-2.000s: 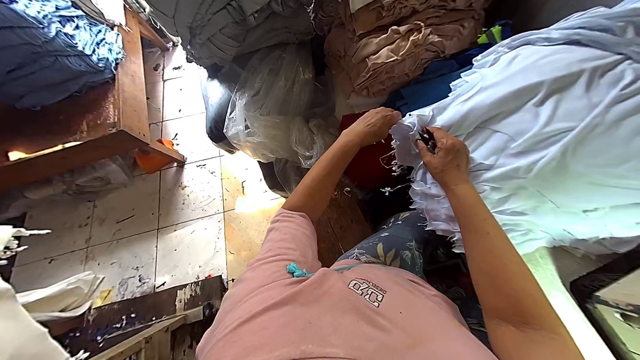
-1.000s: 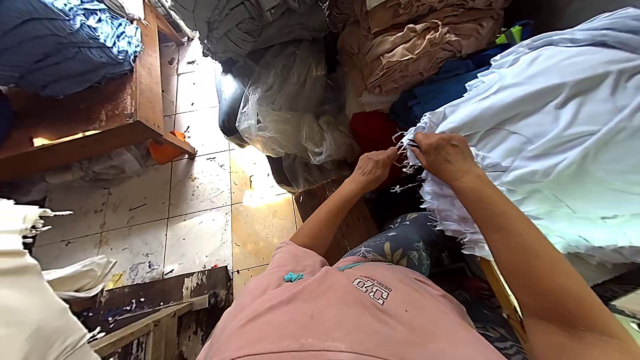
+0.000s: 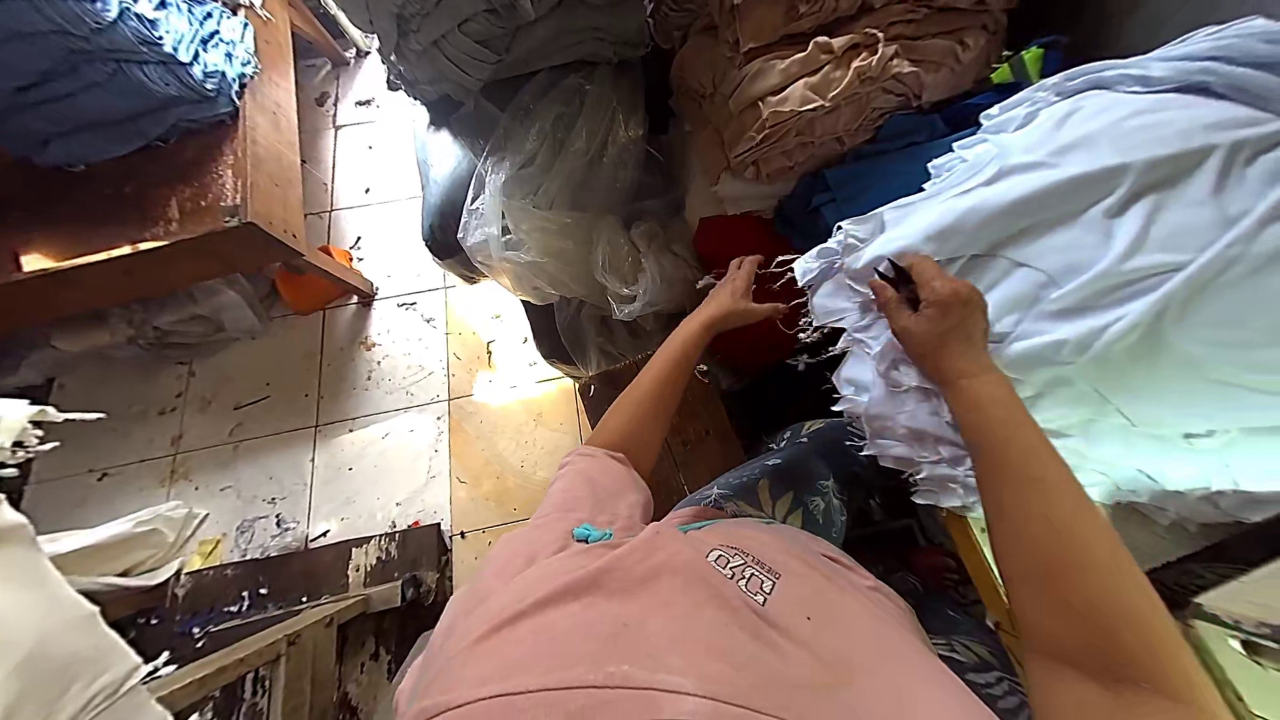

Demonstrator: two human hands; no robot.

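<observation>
My right hand [image 3: 935, 315] is closed around a small black cutting tool [image 3: 897, 283], likely thread snips, whose tips point up and left over the fabric. Beneath it lies a thick pile of white fabric pieces [image 3: 1110, 230] with ruffled, frayed edges on the left side. Loose threads [image 3: 790, 275] hang off that edge. My left hand [image 3: 738, 298] is just left of the threads, fingers apart and extended, with a bit of thread close to the fingertips. A red cloth [image 3: 735, 240] is behind the left hand.
Ahead are a bundle in clear plastic [image 3: 560, 200], brown fabric [image 3: 830, 90] and blue fabric [image 3: 870, 175]. At the left, a wooden table [image 3: 275, 150] bears dark blue cloth [image 3: 100, 90]. Scraps lie on the tiled floor [image 3: 380, 350]. A wooden frame [image 3: 270, 650] stands at the lower left.
A second ago both hands were together at the frayed edge. Now they are apart: the left hand's fingers have spread, and the right hand has moved right, over the white pile.
</observation>
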